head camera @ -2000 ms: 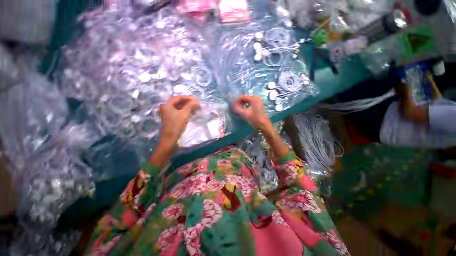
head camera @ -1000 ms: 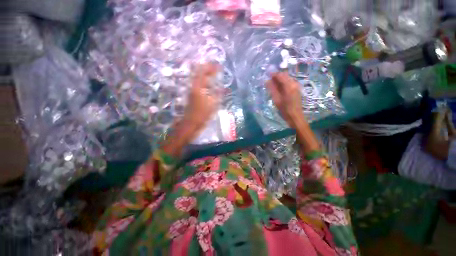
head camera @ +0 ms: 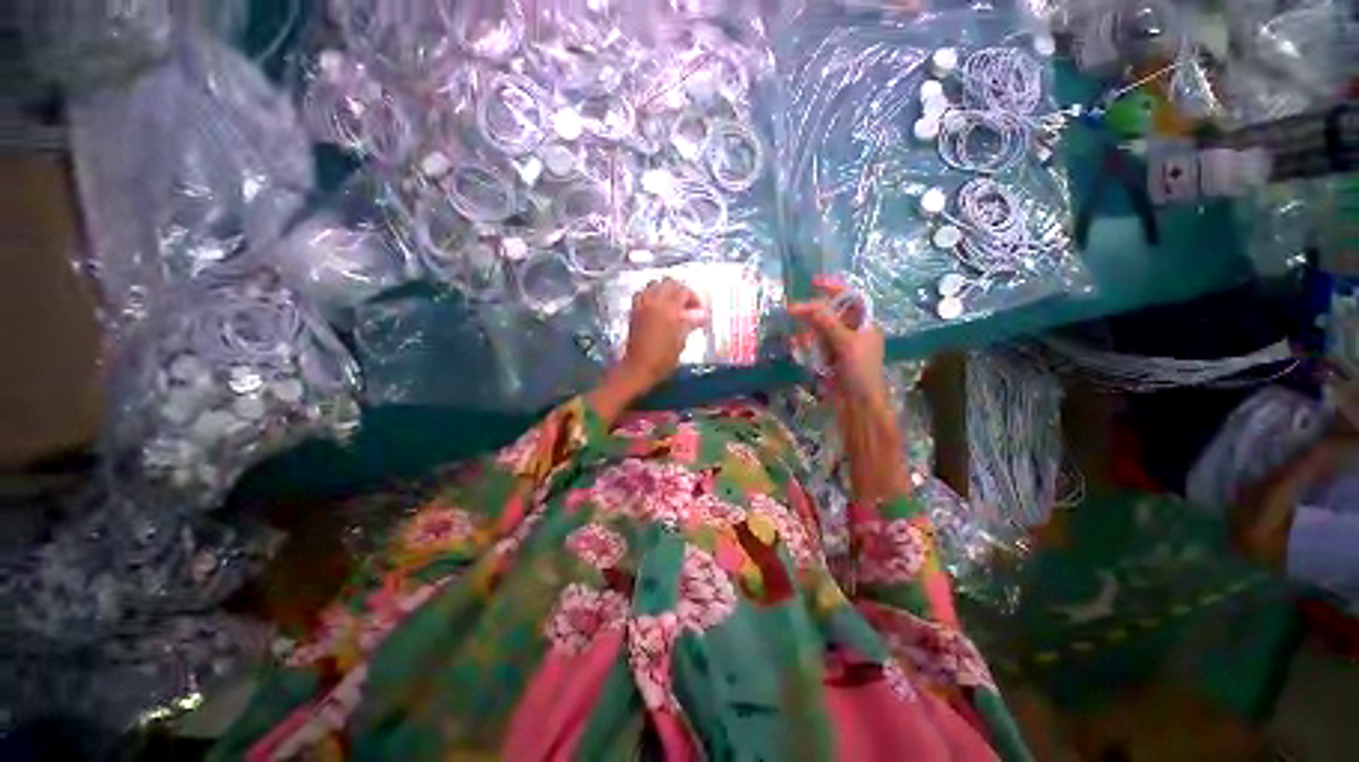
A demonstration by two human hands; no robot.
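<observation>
My right hand [head camera: 847, 346] is at the bench's front edge, its fingers closed on a coiled white cord [head camera: 853, 308]. My left hand [head camera: 660, 328] is over the stack of small clear bags [head camera: 730, 313], thumb and fingers close together; whether it grips a bag cannot be told. The stack has pink-red print and lies between my hands. Loose coils with round white end pieces [head camera: 984, 223] lie on a clear sheet at the right. A large pile of packed units [head camera: 514, 112] lies centre-left.
Bulging clear sacks [head camera: 224, 387] stand at the left beside a brown box [head camera: 42, 313]. Long white cables [head camera: 1014, 439] hang at the bench edge [head camera: 1140, 276]. A dark fixture and small green-yellow object [head camera: 1136, 115] are far right. Another person's arm [head camera: 1289, 484] shows at the right edge.
My hands have come back from farther over the bench to its front edge. A coil now shows in my right hand; my left hand is now at the bag stack. The view has shifted.
</observation>
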